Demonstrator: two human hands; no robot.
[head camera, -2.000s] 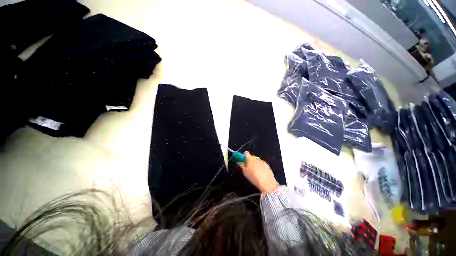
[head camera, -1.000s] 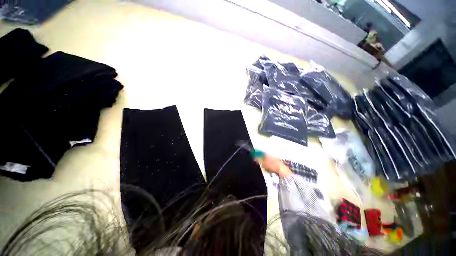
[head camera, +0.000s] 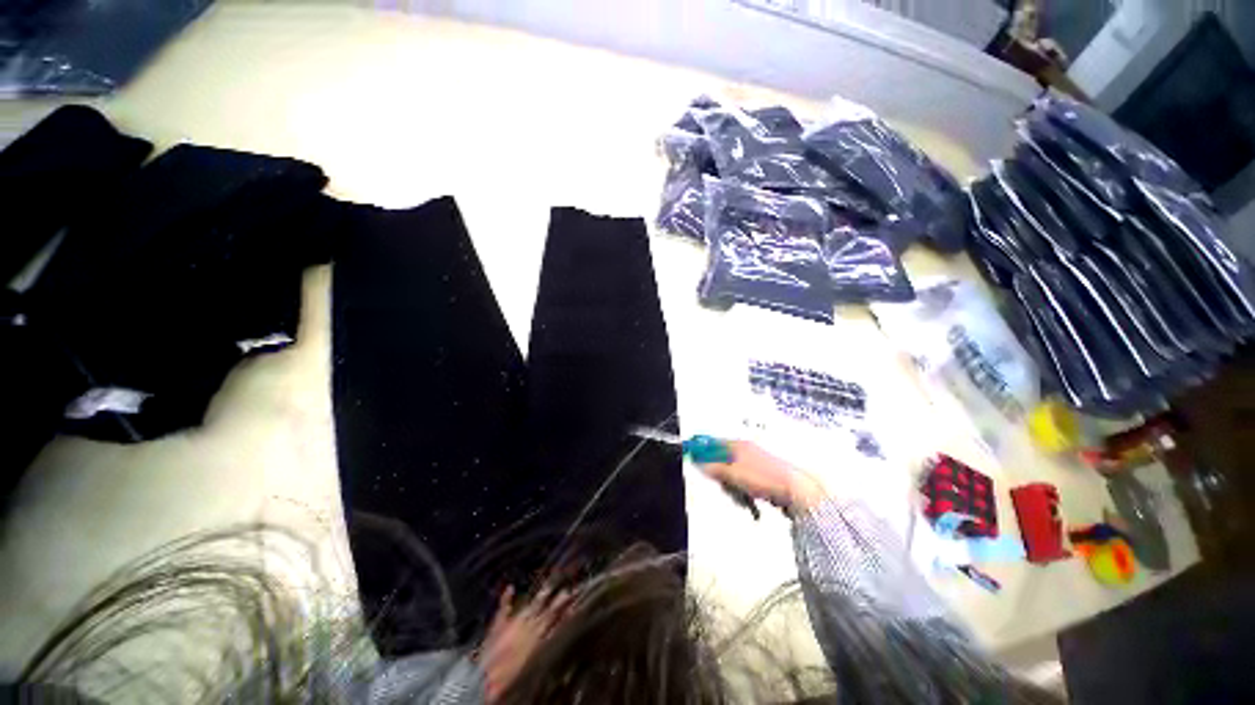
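Observation:
Black trousers (head camera: 427, 358) lie flat on the cream table with both legs pointing away from me; pale specks show on them. My right hand (head camera: 760, 472) holds the teal air gun (head camera: 708, 449) at the right edge of the right leg, its thin nozzle pointing left over the cloth. A thin pale hose runs down from it, behind strands of hair. My left hand (head camera: 523, 636) is at the bottom on the trousers, fingers spread, partly hidden by hair; whether it grips cloth is unclear.
A black trousers pile (head camera: 179, 276) lies left. Bagged trousers (head camera: 771, 248) are heaped back right, beside a long stack (head camera: 1101, 262). Printed poly bags (head camera: 812, 393), a checked item (head camera: 959, 496), a red case (head camera: 1039, 522) and a yellow roll (head camera: 1054, 426) lie right. A low partition (head camera: 826, 55) stands behind.
The view has shifted. My left hand has come into view on the trousers. My right hand with the air gun has moved from between the legs to the right leg's outer edge.

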